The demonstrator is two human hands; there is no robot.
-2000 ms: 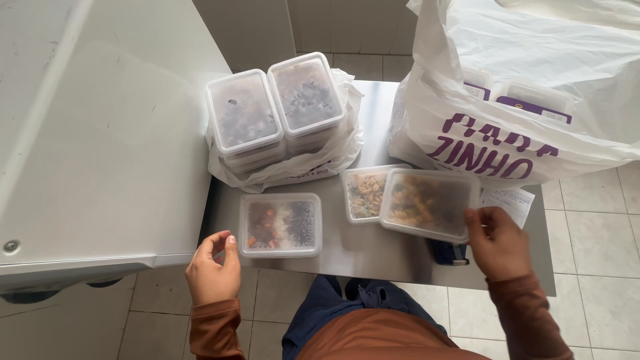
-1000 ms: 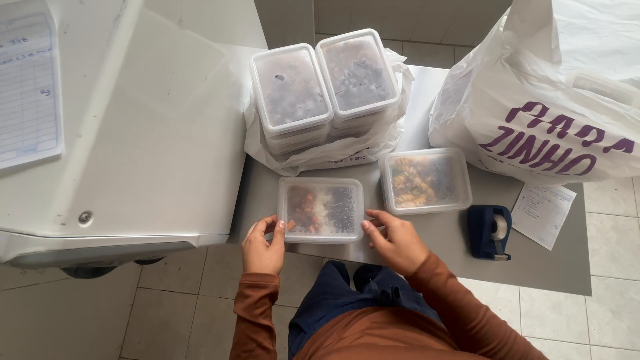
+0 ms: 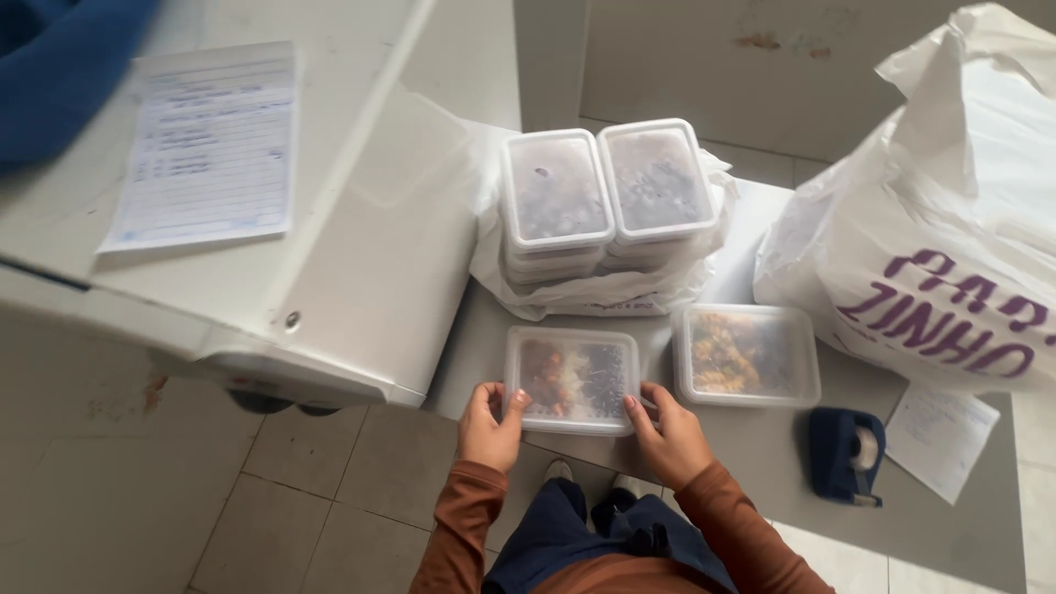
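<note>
A lidded clear plastic food container (image 3: 572,381) with rice, dark and reddish food lies near the table's front edge. My left hand (image 3: 492,425) grips its left side, thumb on the lid's corner; my right hand (image 3: 670,431) grips its right side. Just to the right rests another lidded container (image 3: 747,355) with yellowish food. Behind them, two stacks of lidded containers, the left stack (image 3: 557,190) and the right stack (image 3: 657,181), stand side by side in a lowered white plastic bag (image 3: 536,301).
A large white plastic bag (image 3: 899,247) with purple lettering stands at the right. Near it are a blue tape dispenser (image 3: 841,458) and a handwritten paper (image 3: 943,440) on the table (image 3: 742,462). At the left, a written sheet (image 3: 210,148) lies on a white appliance (image 3: 396,214).
My right hand has let go of the yellowish-food container, which now lies beside the stacks, and moved left to the rice container. My left hand has come onto that container too. The view has shifted left.
</note>
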